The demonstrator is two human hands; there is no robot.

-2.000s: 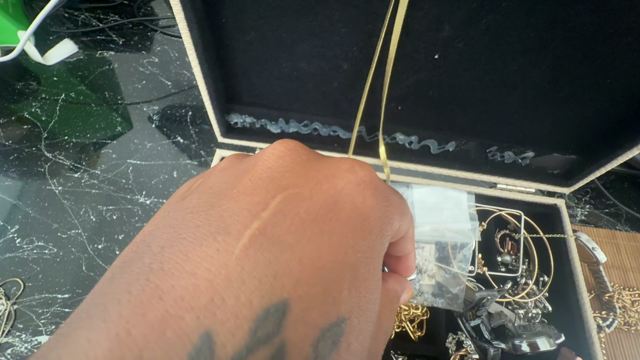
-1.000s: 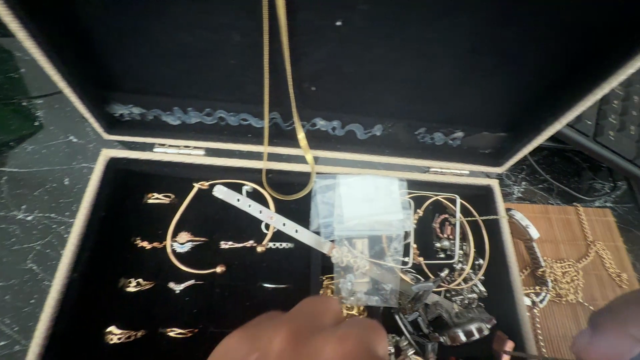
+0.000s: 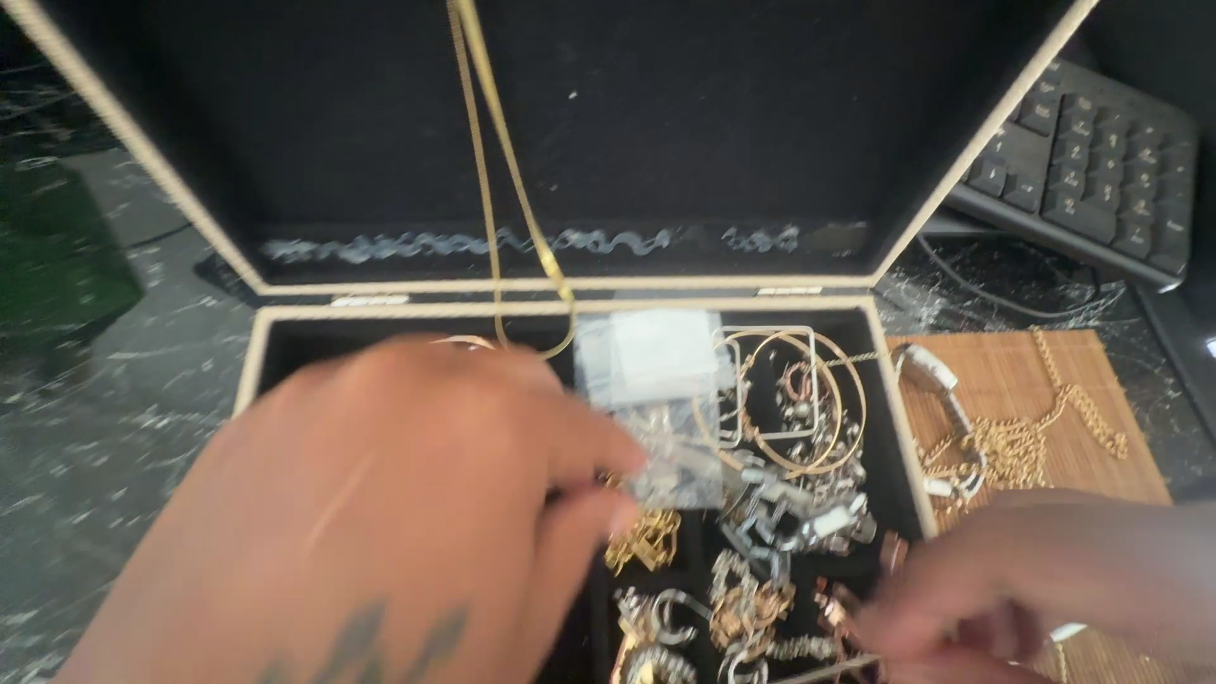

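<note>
My left hand (image 3: 408,513) reaches over the left side of an open black-lined jewelry box (image 3: 255,370), its thumb and fingertips pinched near a small clear plastic bag (image 3: 665,380) and a gold chain pile (image 3: 646,541); whether it holds anything is unclear. My right hand (image 3: 1007,579), blurred, is at the box's right front, fingers closed by a rose-gold piece (image 3: 836,608); its grip cannot be made out. Hoop earrings (image 3: 860,399), silver chain links (image 3: 769,513) and several rings and earrings (image 3: 750,608) fill the right compartments. A flat gold necklace (image 3: 494,142) hangs down the lid.
A bamboo mat (image 3: 1092,380) right of the box carries gold chains (image 3: 1021,446) and a white-and-metal bracelet (image 3: 936,366). A black keyboard (image 3: 1102,161) lies at the upper right, with a cable below it. The raised lid (image 3: 665,114) stands behind the compartments. Black marble-patterned surface (image 3: 85,427) extends left.
My left hand has risen from the box's front edge over its left compartments, covering the rings seen there a second ago. My right hand has come further into view. The view has shifted.
</note>
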